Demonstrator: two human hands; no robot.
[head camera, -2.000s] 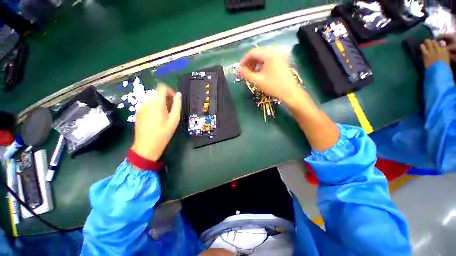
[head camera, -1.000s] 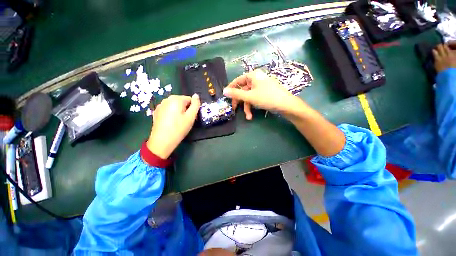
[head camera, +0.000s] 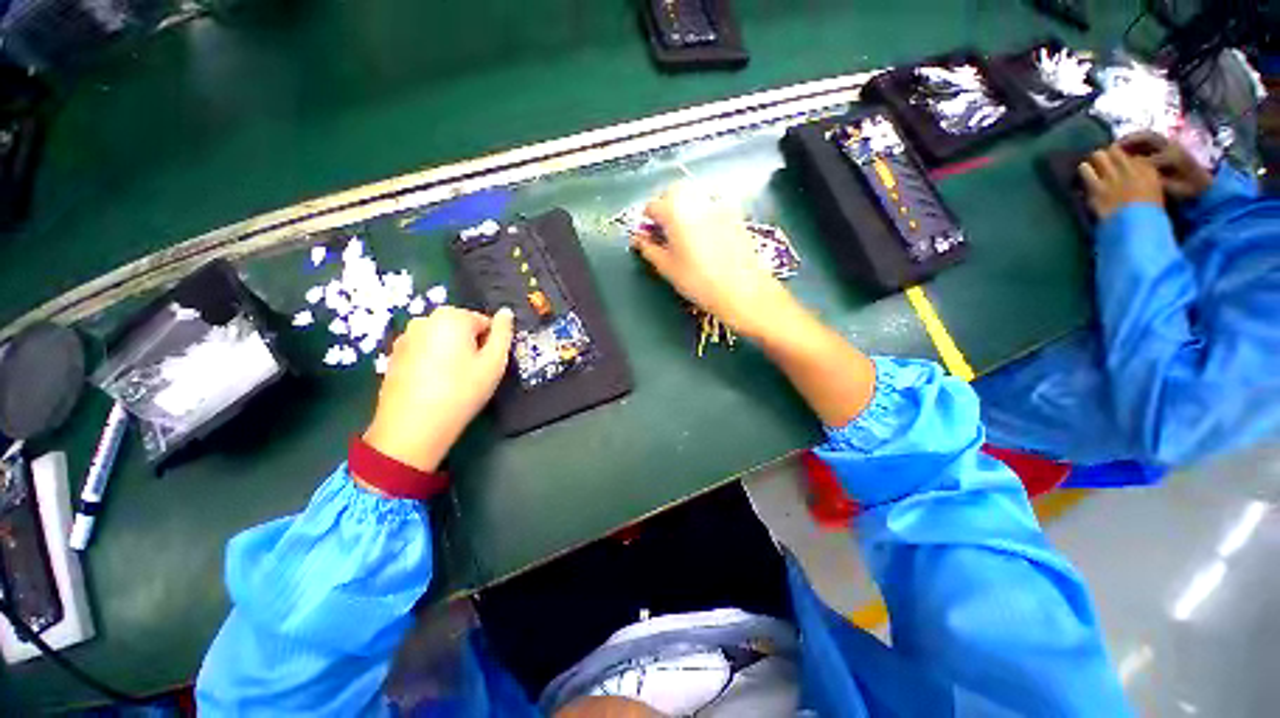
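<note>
A black phone housing (head camera: 521, 285) with orange patches lies on a black carrier pad (head camera: 584, 368). The circuit board (head camera: 552, 349) shows at its near end. My left hand (head camera: 444, 375) is at the housing's left edge beside the board, thumb and fingertips close together; whether it holds anything cannot be told. My right hand (head camera: 709, 260) is over the pile of small strip parts (head camera: 772, 250), right of the pad, and hides part of the pile. Its fingertips are bent down; whether they grip a strip cannot be told.
White pieces (head camera: 361, 300) lie scattered left of the pad. A black box with a plastic bag (head camera: 204, 368) is further left. Another housing (head camera: 903, 192) sits on a black block at right, with parts trays (head camera: 960, 105) beyond. Another person's hands (head camera: 1131, 175) are at far right.
My right hand has moved from the board back to the strip pile. My left hand stays by the housing's left edge. The view has shifted, and a phone on a pad shows on the far lane.
</note>
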